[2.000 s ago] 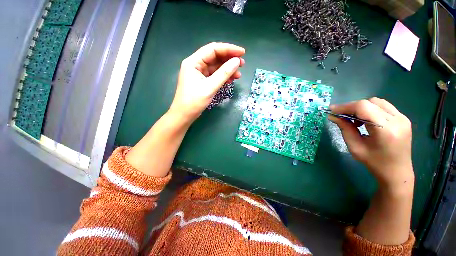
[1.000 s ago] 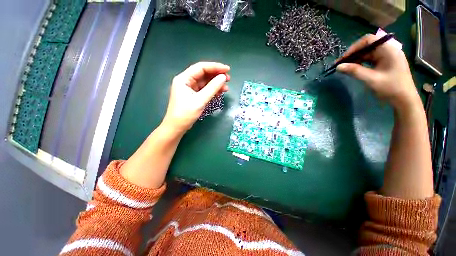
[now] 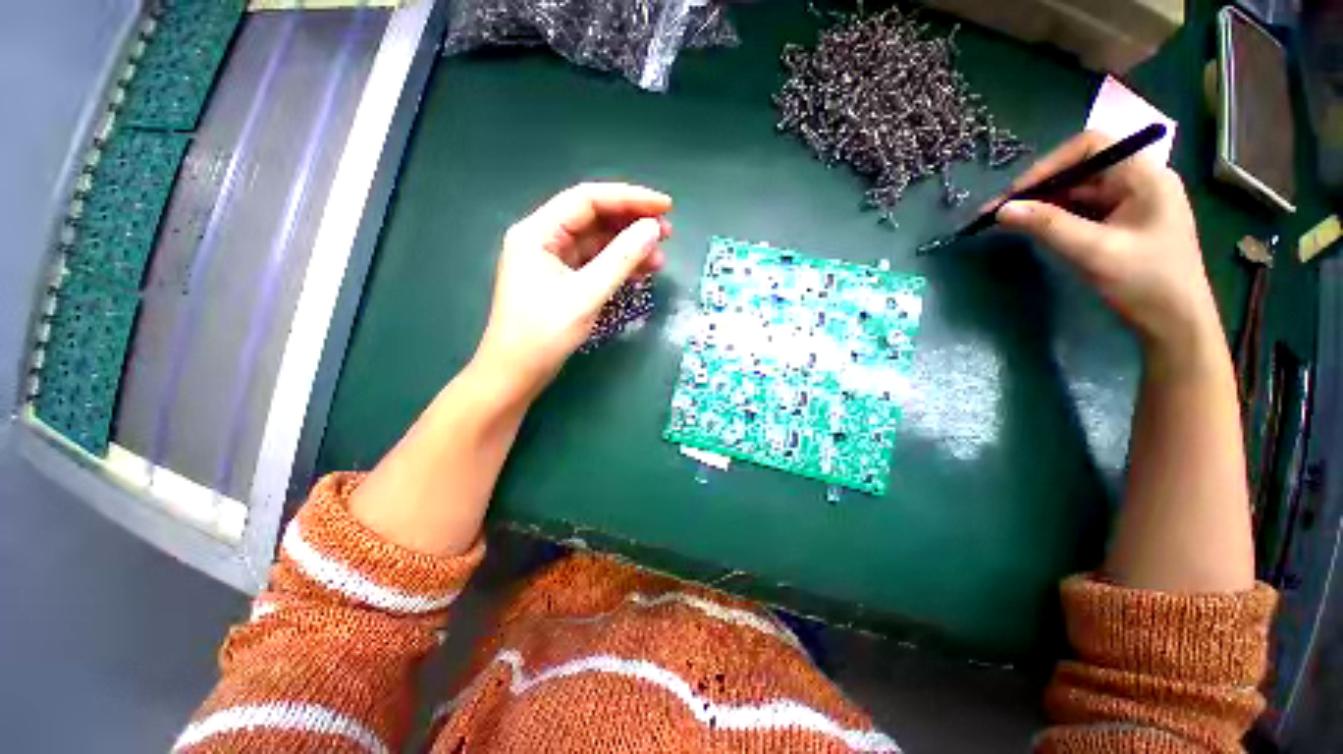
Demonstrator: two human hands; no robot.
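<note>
A green circuit board panel (image 3: 795, 361), dotted with white and dark parts, lies on the dark green mat. My right hand (image 3: 1112, 228) holds black tweezers (image 3: 1083, 170), their tip just off the panel's far right corner. Whether the tip grips a part is too small to tell. My left hand (image 3: 567, 280) is raised left of the panel, thumb and fingertips close together; whether a small part is between them cannot be seen. A small dark reddish component pile (image 3: 626, 309) lies partly hidden behind my left hand. A larger grey-brown component pile (image 3: 884, 103) lies beyond the panel.
A framed tray (image 3: 317, 273) with green panels (image 3: 89, 309) stands at left. Clear plastic bags (image 3: 589, 33) and a brown box (image 3: 1083, 27) are at the far edge. A pink-white card (image 3: 1131, 115), a phone-like dark rectangle (image 3: 1255, 111) and slim dark tools (image 3: 1255, 317) are at right.
My right hand went from the panel's right side to the larger pile, then drew slightly back towards the panel with the tweezers. My left hand keeps its pose. The view has shifted.
</note>
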